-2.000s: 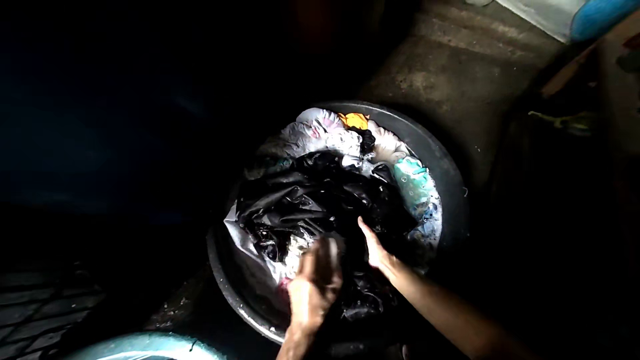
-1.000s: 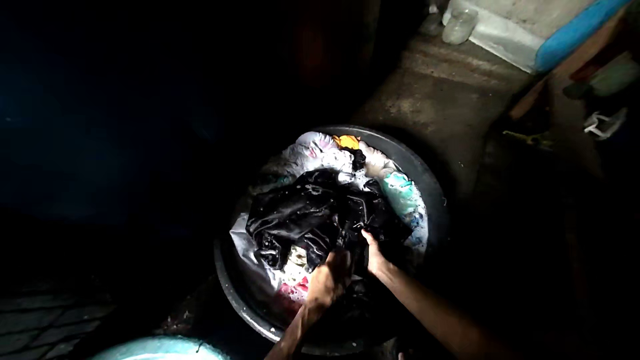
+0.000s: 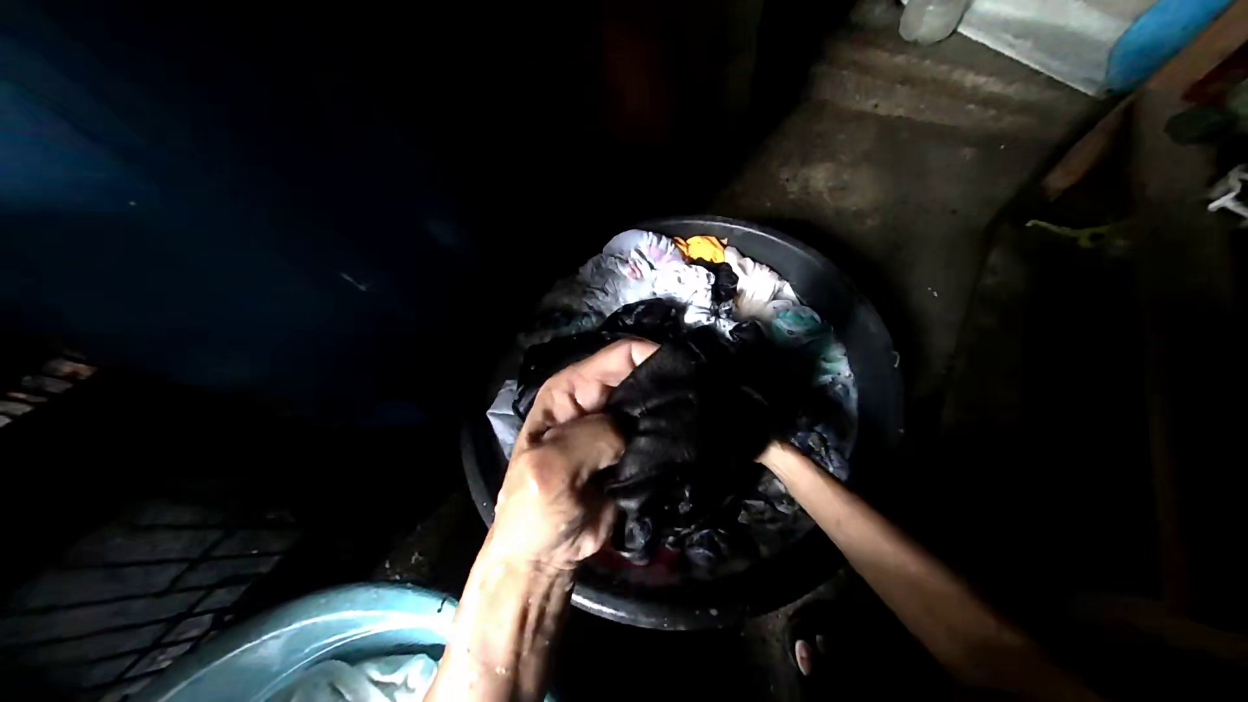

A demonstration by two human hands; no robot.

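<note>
My left hand [image 3: 575, 439] grips a wet black cloth [image 3: 673, 419], raised in front of a round black basin [image 3: 877, 370]. On the cloth's right side is my right hand [image 3: 775, 456]; only its wrist edge shows, and the fingers are hidden behind or under the dark fabric. Around the black cloth in the basin lie white and grey clothes [image 3: 634, 268], an orange piece [image 3: 704, 249] and a teal patterned cloth [image 3: 799, 324]. Some red fabric shows at the basin's near side, low under the black cloth.
A light teal basin [image 3: 322, 614] with pale cloth in it stands at the lower left. Concrete floor [image 3: 858, 166] shows beyond the black basin. At the top right are a whitish container [image 3: 931, 18] and a blue-edged pale object [image 3: 1053, 34]. Dark grating lies at the left.
My left hand has come up from the pile with black cloth in its grip. My right hand, whose fingers showed before, is now mostly hidden by the cloth.
</note>
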